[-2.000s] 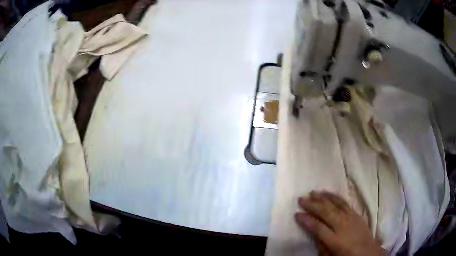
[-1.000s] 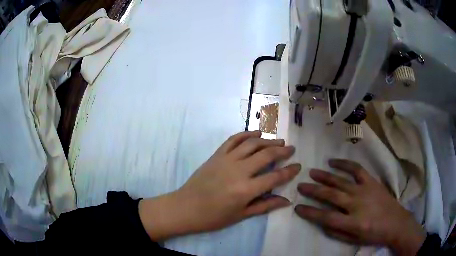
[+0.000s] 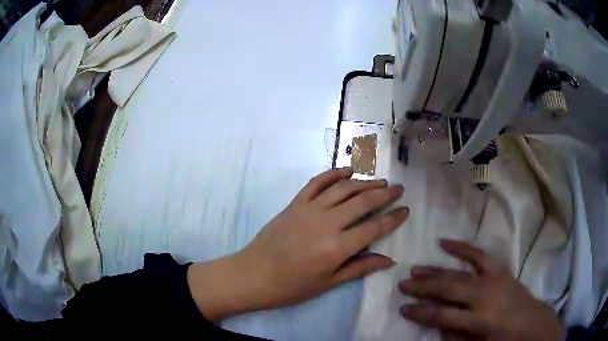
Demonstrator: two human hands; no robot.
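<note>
A long cream fabric piece (image 3: 427, 220) lies under the sewing machine head (image 3: 453, 60), its left edge running toward me beside the presser foot (image 3: 403, 150). My left hand (image 3: 313, 243) lies flat, fingers apart, its fingertips on the fabric's left edge just below the needle plate (image 3: 363, 154) with its brown patch. My right hand (image 3: 473, 293) rests on the fabric further right and nearer to me, fingers spread and slightly blurred. Neither hand is closed around the cloth.
White and cream pieces (image 3: 33, 173) are heaped along the left edge of the white table (image 3: 200, 133). More cream and white cloth (image 3: 533, 206) bunches right of the needle. The tension dial (image 3: 554, 102) stands out from the machine arm.
The left hand came into view and lies on the fabric edge. Since a second ago, the right hand has moved slightly toward me, and the fabric edge lies slightly further right, showing more of the plate.
</note>
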